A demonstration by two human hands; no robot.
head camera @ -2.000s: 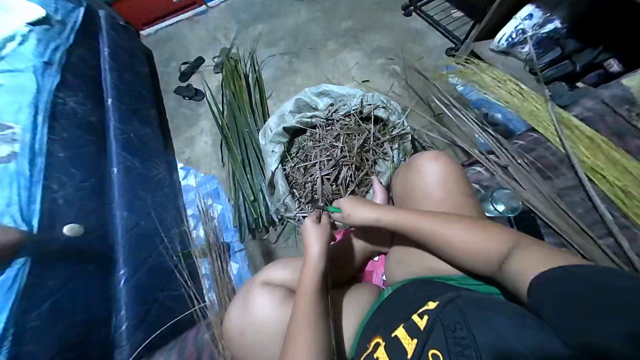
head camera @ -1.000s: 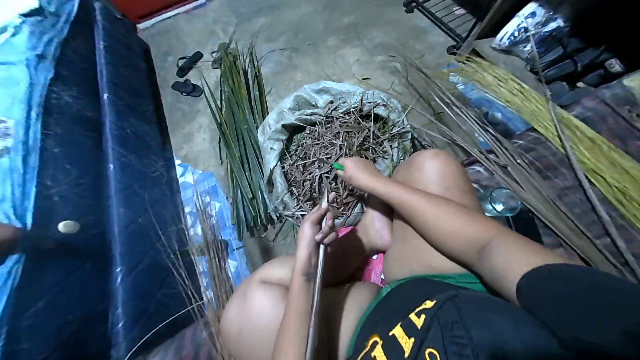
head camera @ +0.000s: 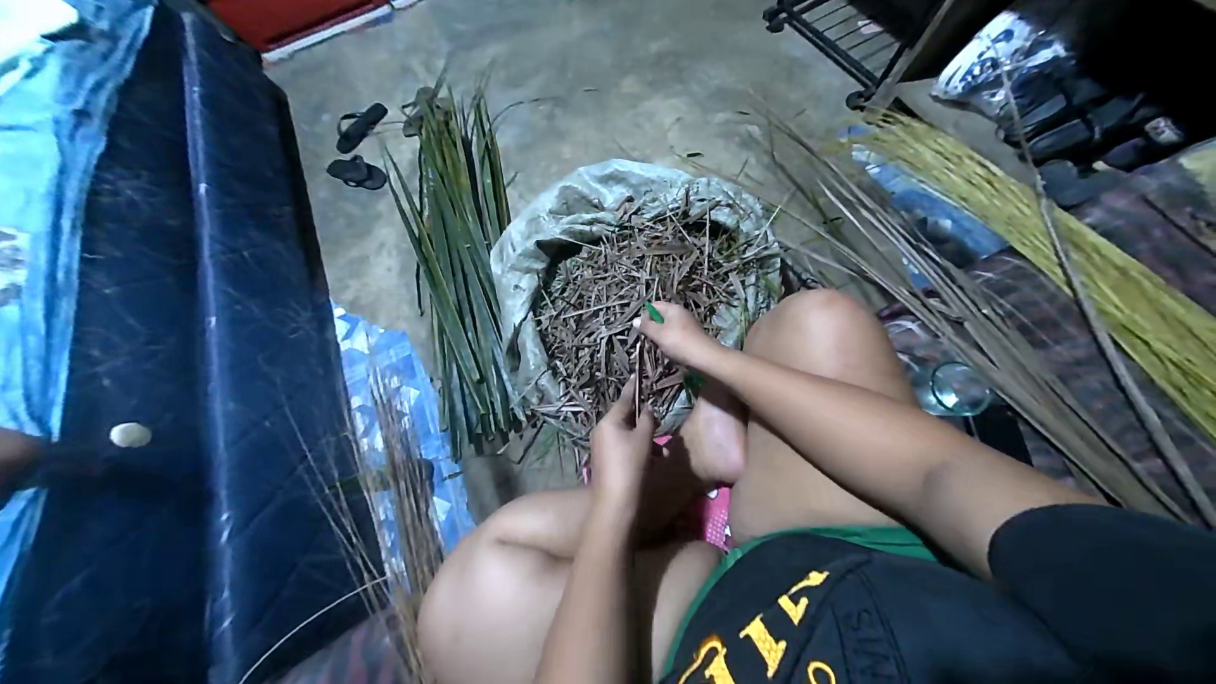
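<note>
An open woven plastic sack (head camera: 521, 249) with a rolled-down rim holds short dry brown leaf scraps (head camera: 608, 285). Over its near side, my right hand (head camera: 676, 332) is closed on a small green-handled tool (head camera: 654, 312), probably a knife; its blade cannot be made out. Below and to the left of it, my left hand (head camera: 622, 439) pinches a thin brown leaf strip (head camera: 637, 380) that runs up toward the right hand. Left of the sack lies a bundle of long green palm leaves (head camera: 461, 275). Long dry brown strips (head camera: 912, 294) lie to the right.
A dark blue padded surface (head camera: 123, 361) takes up the left side. Black flip-flops (head camera: 357, 173) lie on the concrete floor. More dry strips (head camera: 408, 494) stand by my left knee. On the right are a glass jar (head camera: 959, 389), a yellow-green bundle (head camera: 1064, 247) and a black metal rack (head camera: 836, 47).
The long strip that ran down from my left hand a second ago no longer shows there. My left hand has turned and is a little lower, with a short strip between its fingers.
</note>
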